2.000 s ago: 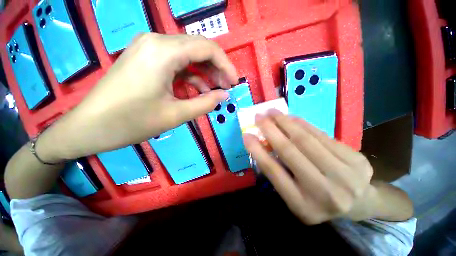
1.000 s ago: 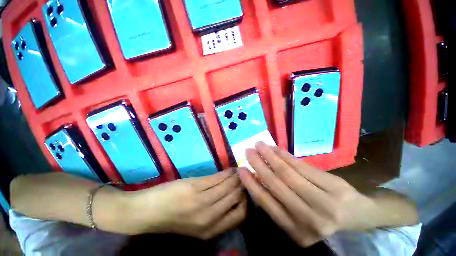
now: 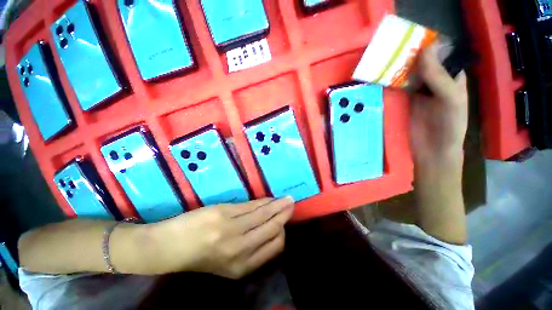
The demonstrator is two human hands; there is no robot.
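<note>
A red foam tray (image 3: 266,91) holds several light-blue smartphones in two rows of pockets. My right hand (image 3: 439,103) is raised at the tray's right edge and pinches a white card with orange and green print (image 3: 396,49), held above the top of the rightmost phone (image 3: 358,142). My left hand (image 3: 242,236) lies at the tray's near edge, its fingertips at the lower end of the second phone from the right (image 3: 281,154). Whether those fingertips hold anything cannot be told.
A white barcode label (image 3: 249,56) lies in the back row below a phone (image 3: 235,21). Another red tray (image 3: 497,91) with dark items stands at the far right. A brown surface shows below the main tray's right side.
My right hand has lifted the card off the second phone from the right and moved it up and right. My left hand stays near that phone's lower end.
</note>
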